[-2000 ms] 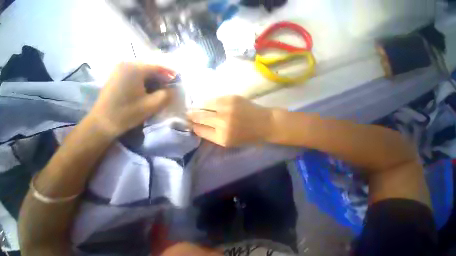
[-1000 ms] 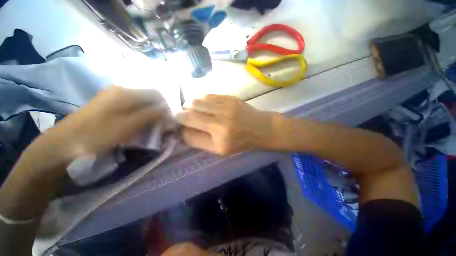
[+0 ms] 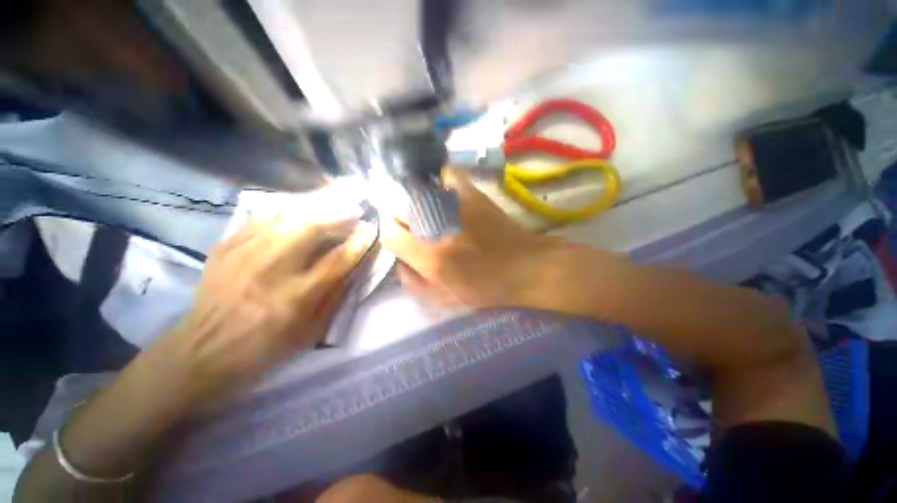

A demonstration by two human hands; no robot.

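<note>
The sewing machine's needle area glows white, with a ribbed grey knob (image 3: 434, 210) beside it. Light grey fabric (image 3: 366, 285) with a dark edge lies in front of the needle area. My left hand (image 3: 280, 280) presses on this fabric from the left, fingertips near the glow. My right hand (image 3: 472, 251) is right of the needle area, partly behind the knob, its fingertips at the fabric's edge. The glare hides the needle and the exact finger contact. Scissors with one red and one yellow loop (image 3: 566, 192) lie right of the knob.
More grey fabric (image 3: 108, 182) spreads at the left. A dark block in a brown-edged frame (image 3: 792, 162) sits at the table's right end. A printed ruler (image 3: 393, 378) runs along the front edge. A blue basket (image 3: 629, 403) and scraps (image 3: 836, 265) are at the lower right.
The view has moved closer to the machine head. The fabric has shifted and lies flatter under my left hand, uncovering the ruler. My right hand has moved closer to the knob.
</note>
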